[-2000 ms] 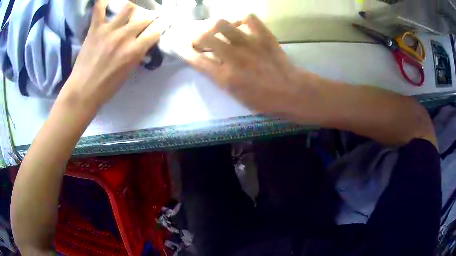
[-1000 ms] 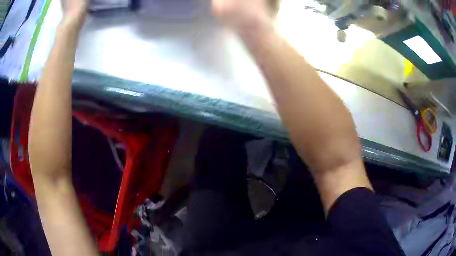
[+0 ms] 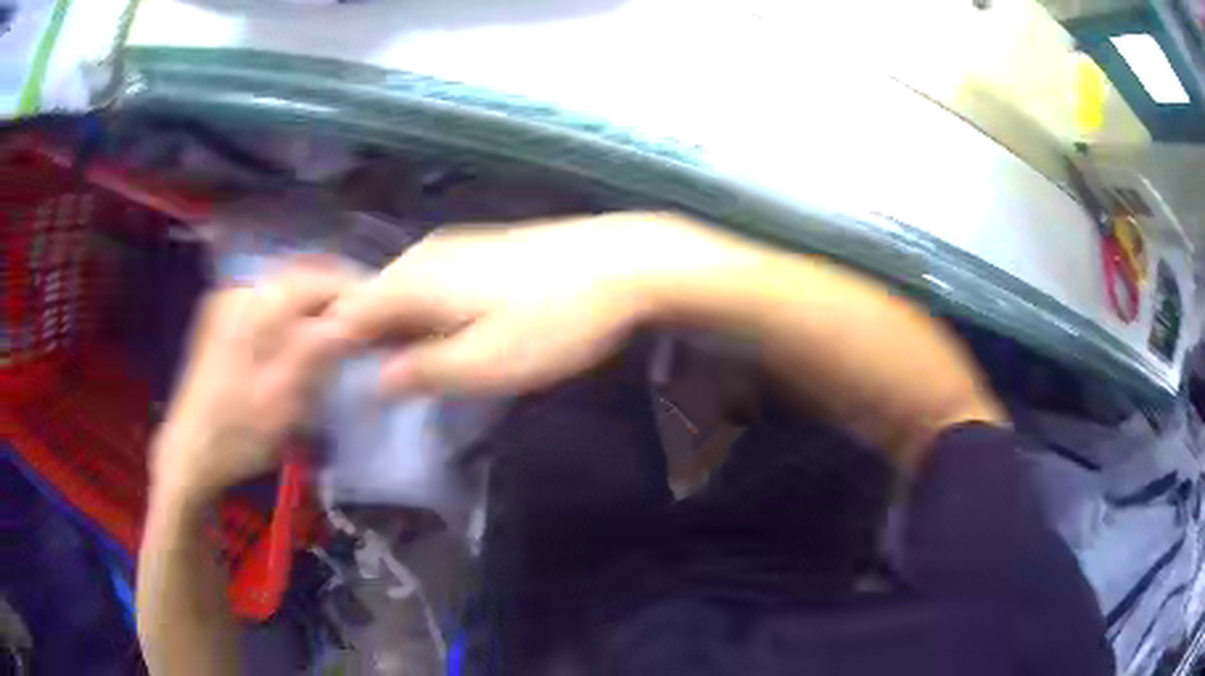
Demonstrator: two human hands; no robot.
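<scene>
A light grey cloth piece (image 3: 383, 442) hangs below and between my two hands, over the red crate's right side and beside my lap. My left hand (image 3: 251, 363) and my right hand (image 3: 489, 310) are close together on it, below the table's front edge. Both hands are blurred, but their fingers are closed on the cloth. More pale cloth shows just above my left hand. The cloth's shape and its other side are hidden by the hands and the blur.
The red crate (image 3: 66, 396) stands below the table at left. The table's green front edge (image 3: 555, 139) runs across the top. Scissors (image 3: 1123, 271) with red and yellow handles lie at right on the table. Grey cloth with dark stripes (image 3: 1123, 528) is heaped at lower right.
My hands have come down from the tabletop to below its edge, with grey cloth now between them. The view has turned left and down, and the sewing machine area has shifted out at upper right.
</scene>
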